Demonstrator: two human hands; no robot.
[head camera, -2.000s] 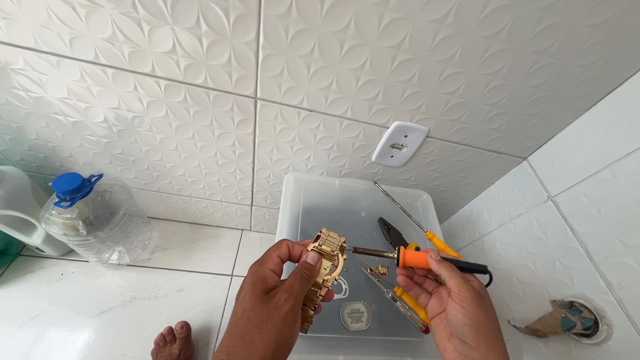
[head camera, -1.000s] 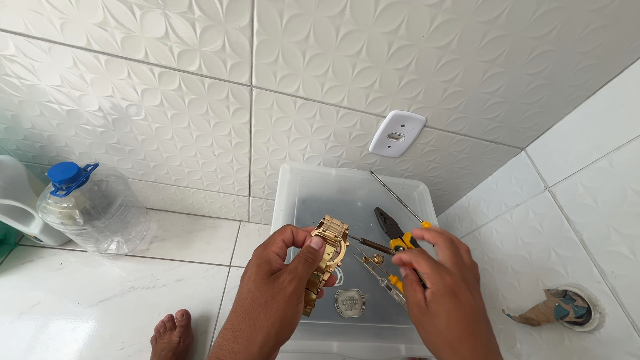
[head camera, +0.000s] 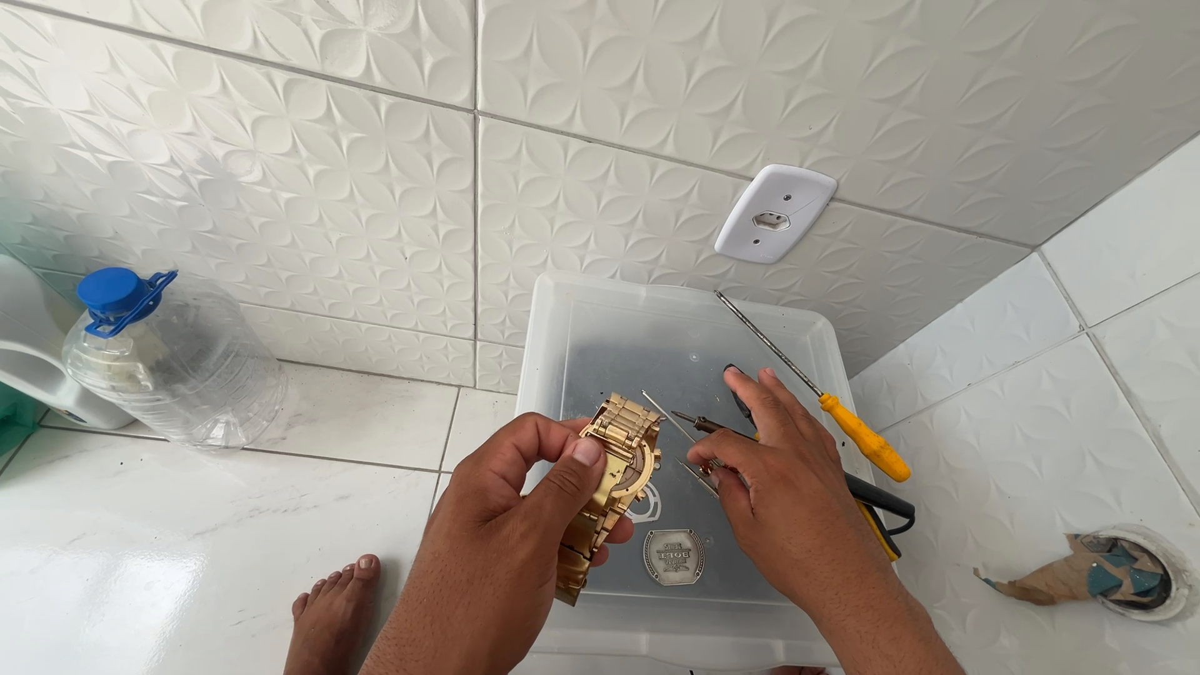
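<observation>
My left hand (head camera: 525, 525) grips a gold-coloured metal watch (head camera: 623, 459), its back side up with the case open and the bracelet folded. To its right, my right hand (head camera: 778, 469) reaches down over small tools on the lid, its fingers partly hiding them; whether it pinches one I cannot tell. The dark tip of a soldering iron (head camera: 698, 424) shows beside the fingers, its black rear end (head camera: 881, 499) emerging beyond the hand. A thin metal tool (head camera: 666, 411) and a pointed one (head camera: 696, 476) lie near the fingertips. The silver watch case back (head camera: 673, 557) and a white ring (head camera: 647, 504) rest below.
A translucent plastic box (head camera: 600, 295) stands against the tiled wall. A yellow-handled screwdriver (head camera: 862, 436) lies at its right edge, below a wall socket (head camera: 776, 214). A large clear bottle (head camera: 178, 375) and a white jug (head camera: 47, 347) stand left. A bare foot (head camera: 333, 619) and a floor pipe opening (head camera: 1139, 572) are also visible.
My right hand held the orange-handled soldering iron up near the watch; the iron now lies on the lid under that hand. My left hand still grips the watch.
</observation>
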